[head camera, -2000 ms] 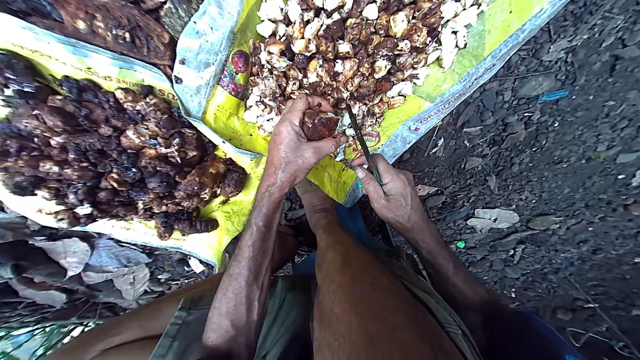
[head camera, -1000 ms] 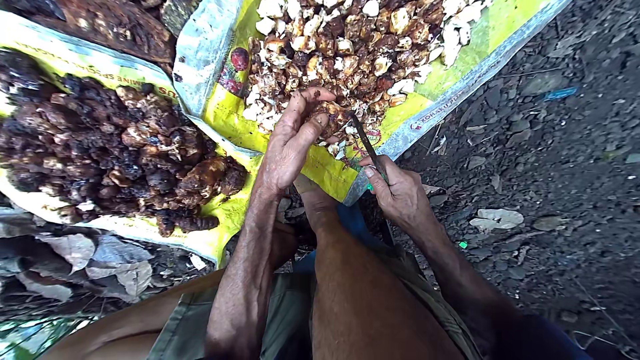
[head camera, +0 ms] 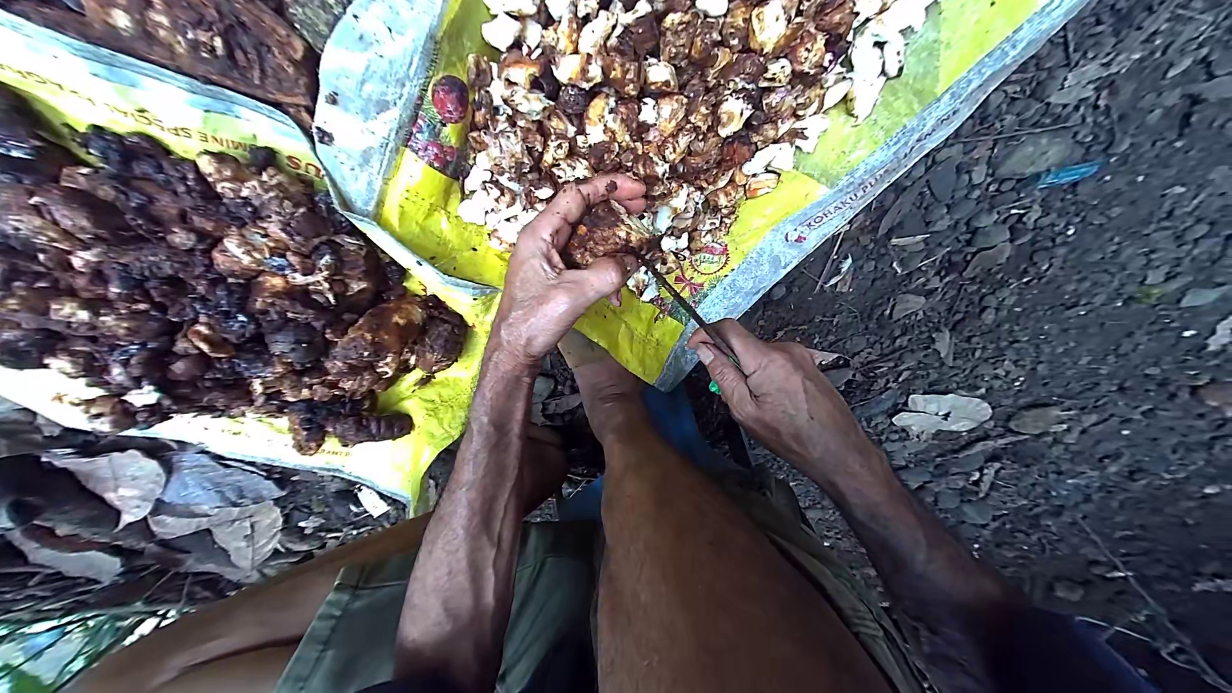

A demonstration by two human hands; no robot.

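My left hand (head camera: 553, 274) holds a brown, dirt-stained lump (head camera: 606, 234), perhaps a root or tuber piece, between curled fingers and thumb. A thin dark knife blade (head camera: 674, 292) reaches up to the lump's lower right side, and my right hand (head camera: 770, 385) grips its handle. Beyond both hands, a heap of cut brown-and-white pieces (head camera: 664, 115) lies on a yellow printed sack (head camera: 423, 217). At the left, a pile of dark, dirty lumps (head camera: 192, 279) rests on another yellow sack (head camera: 433, 423).
Dark soil with small stones (head camera: 1088, 356) lies at the right, with a pale dry leaf (head camera: 943, 413) and a blue scrap (head camera: 1070, 174) on it. Dry leaves (head camera: 217, 505) cover the lower left. A large brown woody piece (head camera: 183, 43) sits at the top left. My bare leg (head camera: 674, 549) is between my arms.
The lump in my left hand shows more fully between the fingers than a second ago. My right hand has stayed close by on the knife throughout.
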